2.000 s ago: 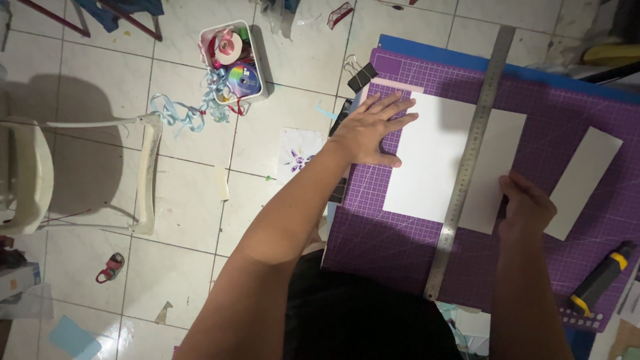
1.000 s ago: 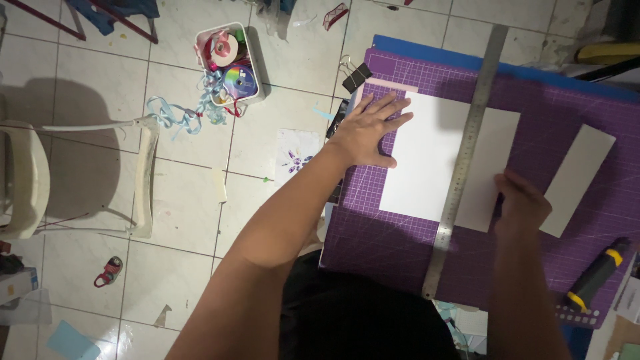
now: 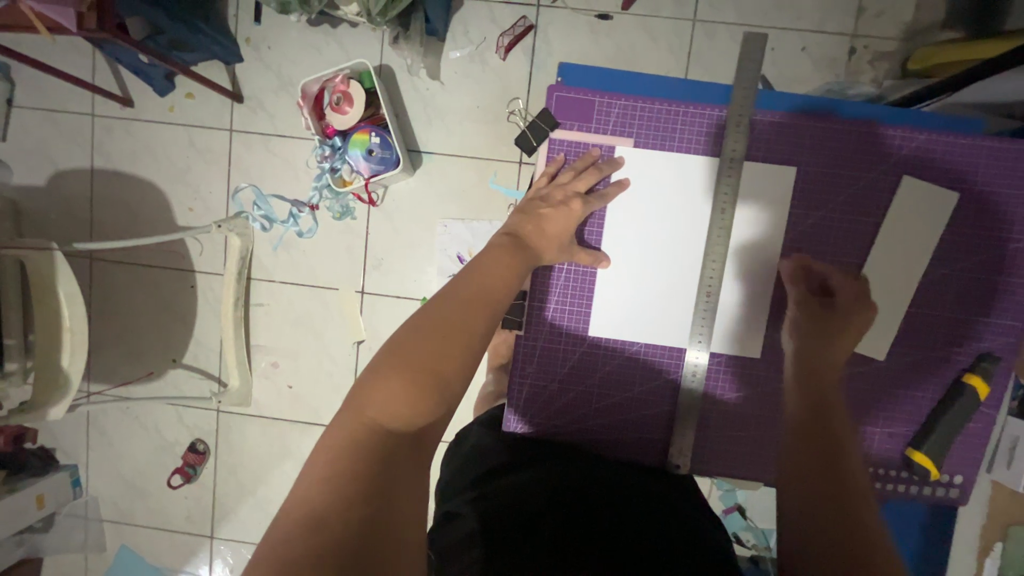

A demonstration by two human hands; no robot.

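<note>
A white sheet of paper (image 3: pixel 656 248) lies on the purple gridded cutting mat (image 3: pixel 576 384), with a steel ruler (image 3: pixel 714 240) across it. My left hand (image 3: pixel 564 208) rests spread, its fingertips at the sheet's left edge and on the mat. Just off the sheet's right edge is my right hand (image 3: pixel 828 308), blurred, fingers curled; whether it holds something cannot be told. To its right lies a narrow white paper strip (image 3: pixel 912 260). A black and yellow utility knife (image 3: pixel 952 420) lies at the mat's lower right.
Black binder clips (image 3: pixel 536 132) grip the mat's left side, near a pink strip (image 3: pixel 592 138). A blue board (image 3: pixel 640 84) shows beneath the mat. On the tiled floor stand a white basket of ribbon rolls (image 3: pixel 406 152) and a white chair (image 3: pixel 236 312).
My right hand has moved off the right part of the sheet to just beside its edge. My left hand has stayed in place on the mat.
</note>
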